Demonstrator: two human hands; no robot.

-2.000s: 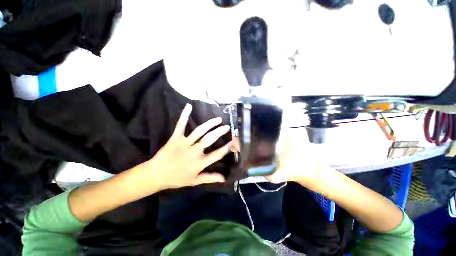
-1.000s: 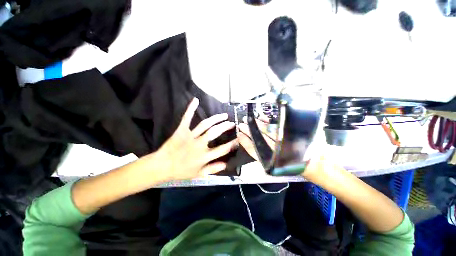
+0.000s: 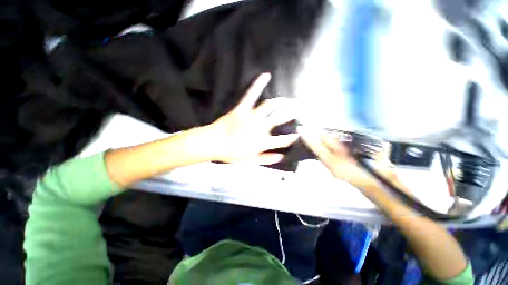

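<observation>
The dark cloth [image 3: 195, 72] spreads over the table left of the sewing machine [image 3: 412, 78], whose white head is blurred. My left hand [image 3: 250, 131] lies flat on the cloth with its fingers spread. My right hand [image 3: 340, 158] is under the machine's front, its fingertips at the cloth edge close to my left fingers. It is blurred and partly behind a dark curved bar, so its grip cannot be told. The needle cannot be made out. A thin white cord [image 3: 280, 236] hangs below the table edge.
The white table edge [image 3: 250, 199] runs across in front of me. A blue plastic basket [image 3: 363, 247] is below it at right. A dark cloth pile [image 3: 83, 22] lies at upper left. A blurred blue band crosses the machine head.
The view has swung, so the machine appears further right and tilted. My left hand appears further right and higher, still spread on the cloth. More of my right hand and forearm shows.
</observation>
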